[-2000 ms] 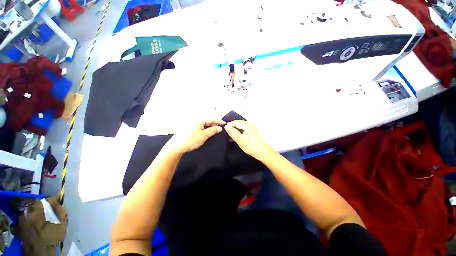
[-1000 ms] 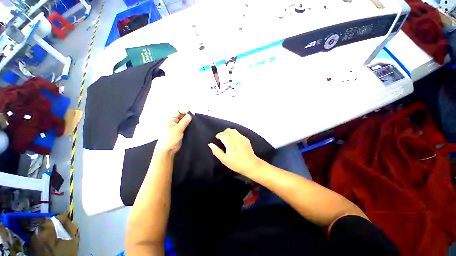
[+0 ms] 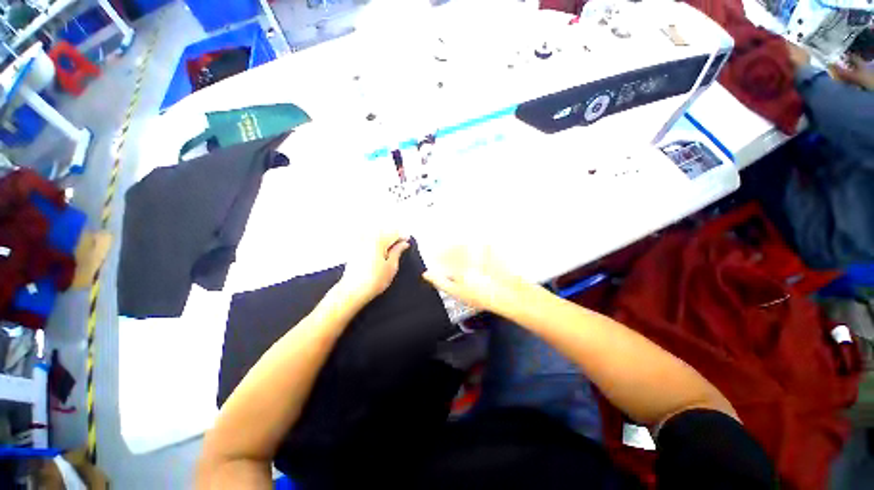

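A black garment piece (image 3: 383, 330) lies over the table's front edge and hangs into my lap, where it merges with my black shirt. My left hand (image 3: 377, 268) pinches its upper edge. My right hand (image 3: 470, 279) has its fingertips at the right edge of the cloth; the hand is overexposed, but the fingers appear to hold the edge. The presser foot and needle area (image 3: 407, 182) of the white sewing machine is beyond my hands, with no cloth seen under it.
Dark cut pieces (image 3: 177, 230) lie at the table's left, with a green pouch (image 3: 254, 124) behind. The control panel (image 3: 613, 96) is on the machine head. A blue crate (image 3: 222, 59) stands behind. Dark red garments (image 3: 728, 335) heap at right. Another person's sleeve (image 3: 843, 110) shows upper right.
My right hand has moved from on top of the cloth to its right edge. The cloth is drawn narrower between my hands. The view has shifted, and a person's arm appears at upper right.
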